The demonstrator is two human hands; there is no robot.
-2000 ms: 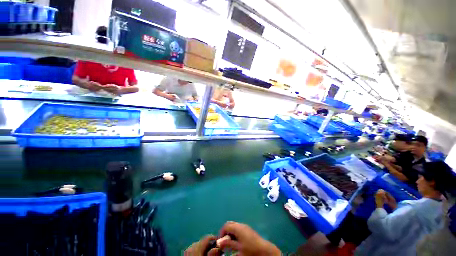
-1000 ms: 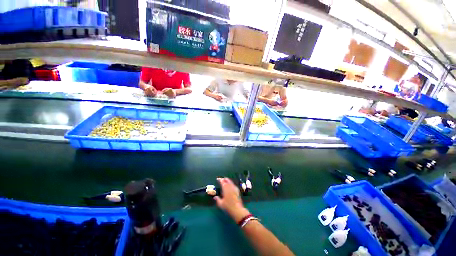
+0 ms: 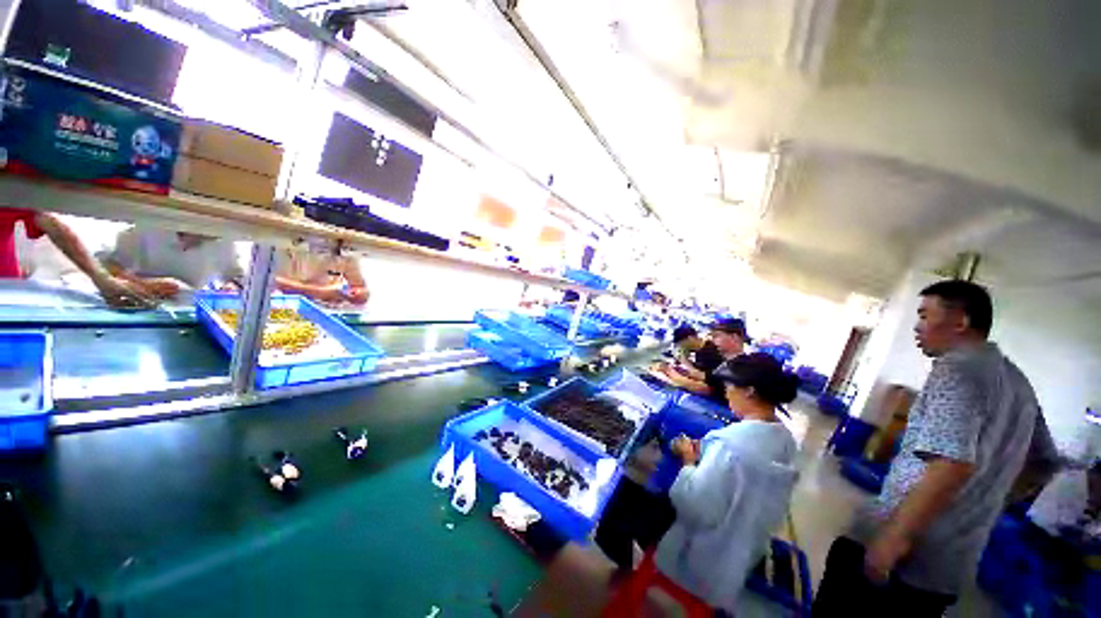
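Neither of my hands can be made out in the picture. Assembled pieces (image 3: pixel 281 472), black with white heads, lie on the dark green belt (image 3: pixel 157 483) in front of me, and another (image 3: pixel 353 443) lies just right of them. A blue bin (image 3: pixel 531 465) with small black fittings on a white liner stands to the right. White squeeze bottles (image 3: pixel 464 483) stand at its left side, with a crumpled white tissue (image 3: pixel 516 512) beside them. Dark parts at the bottom left are cut off and blurred.
A bin of dark brown parts (image 3: pixel 592 414) stands beyond the fittings. Yellow parts lie in a blue bin (image 3: pixel 316 371) across the belt, below the shelf (image 3: pixel 133 200). A seated person (image 3: pixel 724 495) works at the right. Another person (image 3: pixel 966 447) stands in the aisle.
The view has swung right. The hand with the red and white wristband, over the belt a second ago, is out of view. The standing person has come into view.
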